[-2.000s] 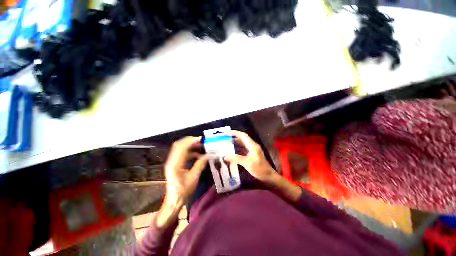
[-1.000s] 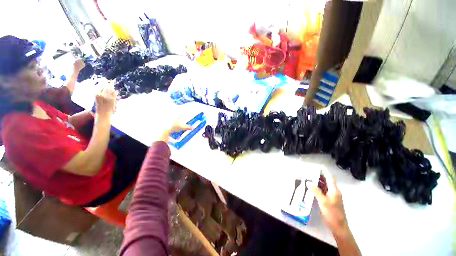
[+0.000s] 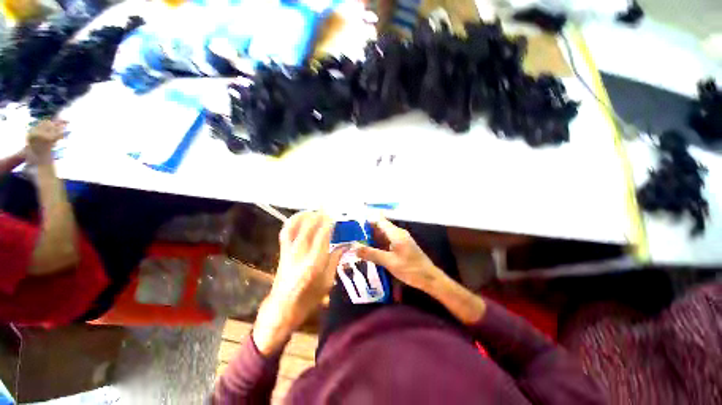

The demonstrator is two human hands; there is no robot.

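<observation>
A blue and white retail box (image 3: 361, 280) with dark connectors pictured on it is at my lap, below the table edge. My left hand (image 3: 307, 257) holds its upper left side. My right hand (image 3: 400, 255) holds its upper right side, fingers bent over the blue top. The fingers hide part of the box's upper end, and blur hides whether its flap is open. The cable heap (image 3: 443, 75) lies as a long black mound across the table beyond my hands.
White table (image 3: 443, 178) has a yellow strip (image 3: 616, 130) at right, with more black cables (image 3: 673, 182) beyond it. Blue-white boxes (image 3: 170, 130) lie at left. A person in a red top (image 3: 51, 257) sits at left; a patterned garment (image 3: 653, 344) shows at lower right.
One second ago my hands were apart over the table, left at blue boxes, right beside a box near the edge. Now both are together on a box at my lap. The view has swung right and down.
</observation>
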